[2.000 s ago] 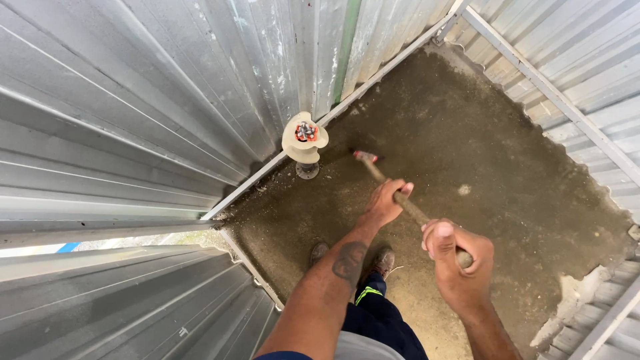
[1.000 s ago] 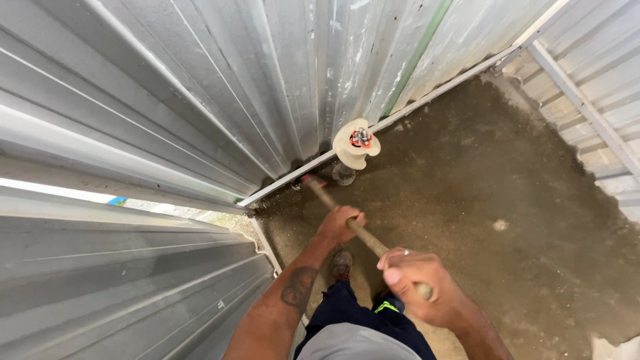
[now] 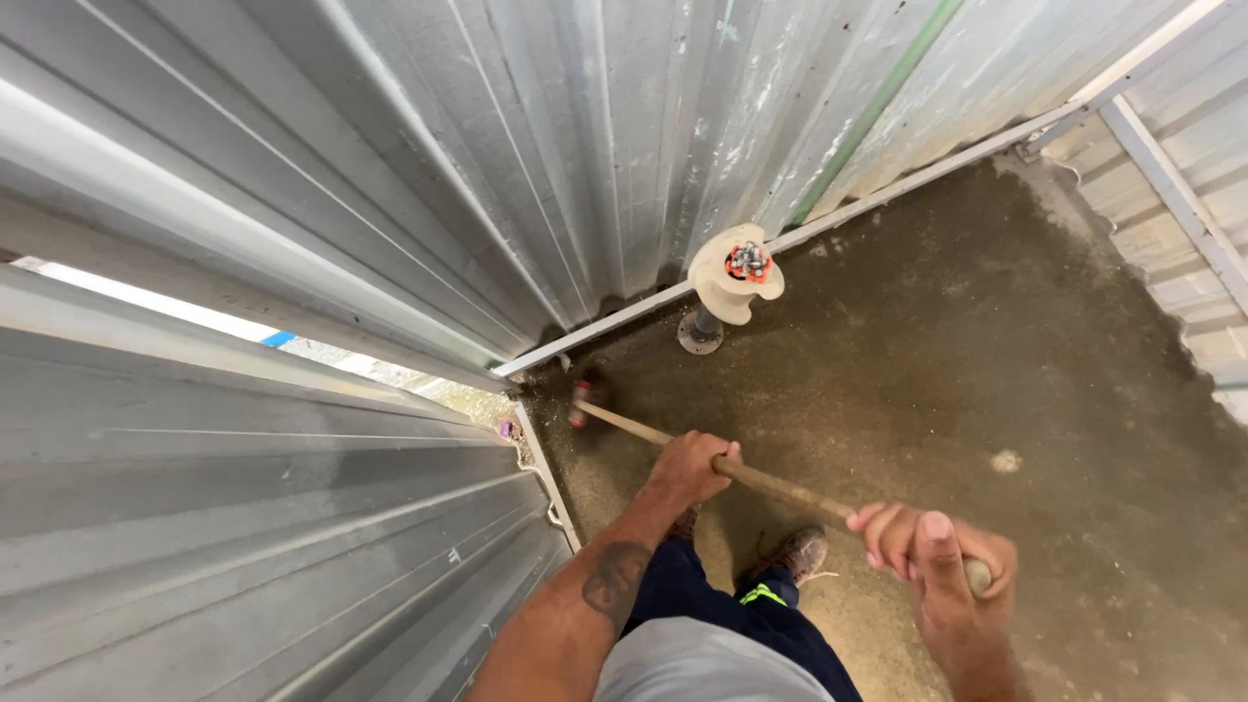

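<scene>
A long wooden handle [image 3: 785,490] runs slantwise in front of me. My left hand [image 3: 694,468] is closed around its middle. Near the handle's top end my right hand [image 3: 941,551] grips it, thumb up beside the rounded tip. At the far end a small red head [image 3: 580,404], blurred, rests low over the wet concrete floor [image 3: 877,370] near the corner of the metal walls. It looks like a brush or broom head, though its kind cannot be told for sure.
A cream plastic stand [image 3: 726,297] holding red and silver pieces rises from a round flanged base [image 3: 700,332] by the wall. Corrugated metal walls [image 3: 546,127] meet a pale bottom rail [image 3: 604,324]. A gap shows between panels at left. My boots [image 3: 801,554] stand on the floor.
The tool's head has moved from beyond the stand's right side to the wall left of it, then toward the near corner. Both hands have kept hold of the handle. The view has shifted left.
</scene>
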